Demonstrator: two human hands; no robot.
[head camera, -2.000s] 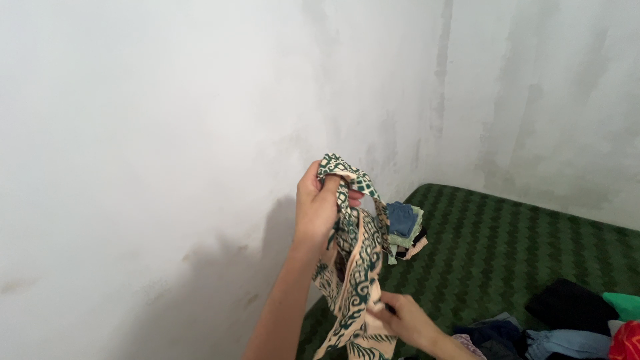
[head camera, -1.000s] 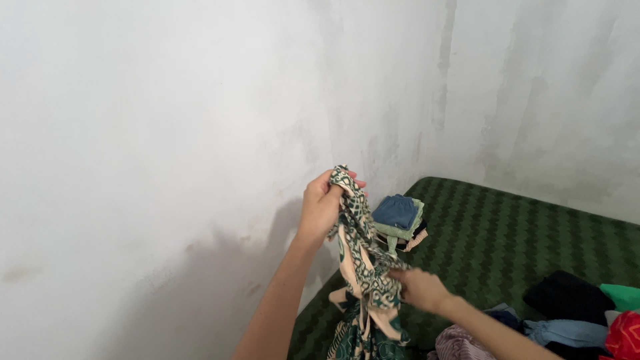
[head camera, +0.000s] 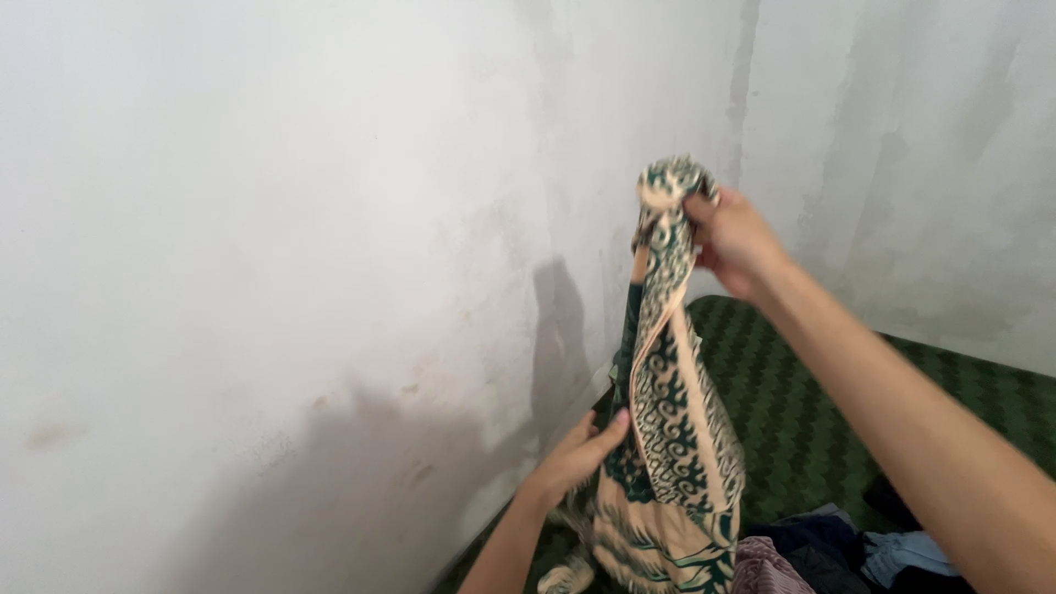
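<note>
A green and peach patterned cloth garment (head camera: 672, 404) hangs in folds in front of me. My right hand (head camera: 730, 239) is raised and grips its bunched top. Lower down, at the garment's left edge, is my left hand (head camera: 582, 458), with thumb and fingers apart against the fabric; whether the fingers pinch any of it cannot be told. The lower end of the garment runs out of the bottom of the view, and a loose piece of it dangles at the left.
A green patterned mattress (head camera: 808, 396) lies against pale, stained walls (head camera: 330, 206). Several clothes are heaped on it at the lower right, among them a pink ribbed cloth (head camera: 767, 569), a dark blue one (head camera: 804, 536) and a light blue one (head camera: 907, 553).
My left hand has let go of the garment's top and moved down to its side. My right hand has risen from the lower part to the top, lifting the garment higher.
</note>
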